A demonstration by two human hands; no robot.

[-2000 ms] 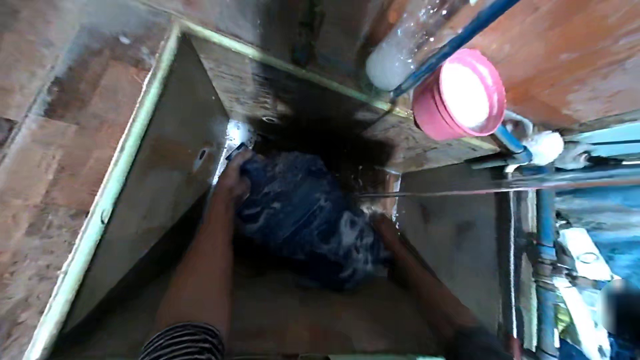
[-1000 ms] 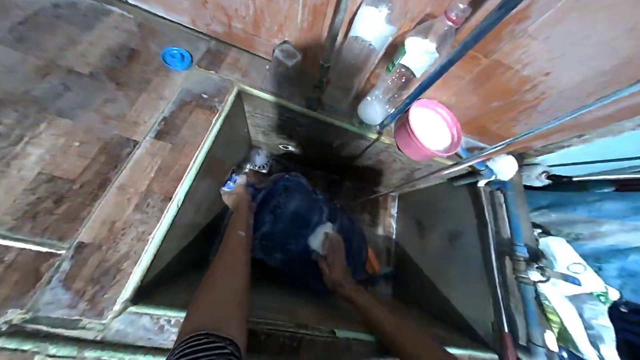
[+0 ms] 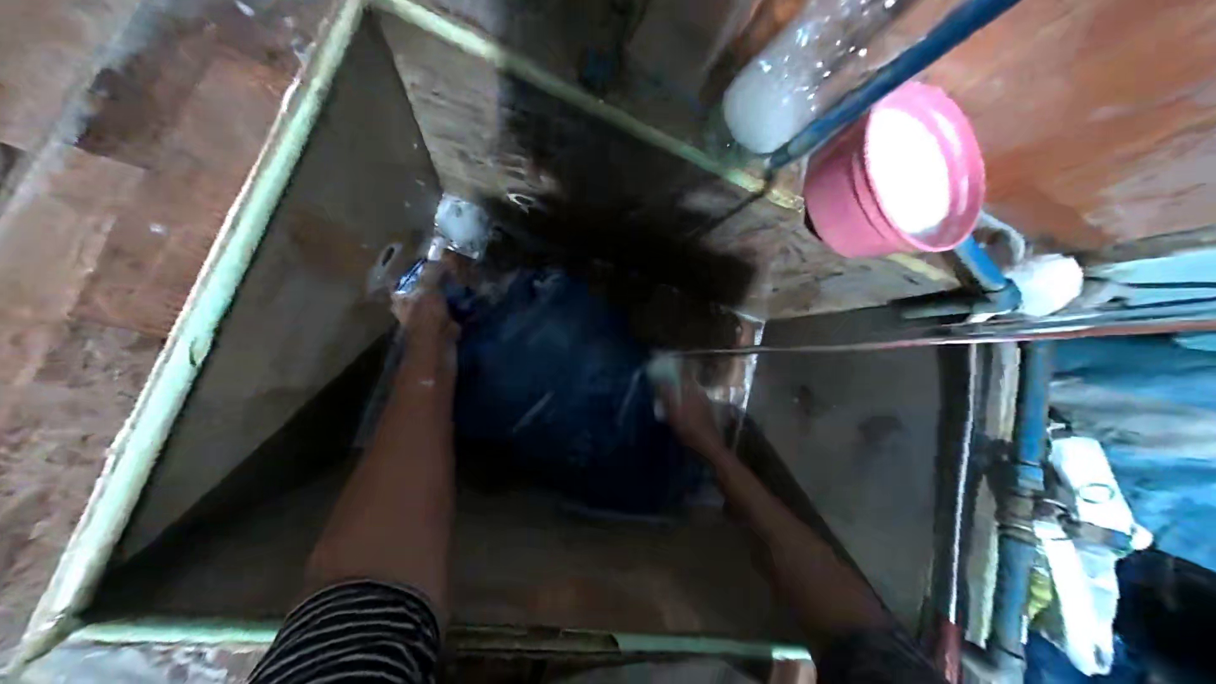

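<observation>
Dark blue wet cloth [image 3: 560, 389], blurred, lies spread at the bottom of a deep tiled basin with a pale green rim [image 3: 204, 313]. At the cloth's upper left end is my left hand [image 3: 427, 299], with a small blue-and-white object [image 3: 410, 277] beside its fingers; its fingers look closed on the cloth's edge. My right hand [image 3: 686, 404] is at the cloth's right side, closed on a pale block or brush [image 3: 664, 369] that touches the cloth; blur hides its exact kind. White foam [image 3: 463, 224] sits in the basin's corner above my left hand.
A pink plastic tub [image 3: 898, 176] with white contents stands on the far ledge, beside a clear plastic bottle [image 3: 784, 100]. A blue pipe [image 3: 893, 81] slants over the ledge. A thin line crosses the basin's right side. Pipes [image 3: 1018, 494] and blue sheeting stand at the right.
From one second ago, my right hand has moved with the pale object to the right side of the cloth. My left hand stays at the upper left end. The view has moved closer.
</observation>
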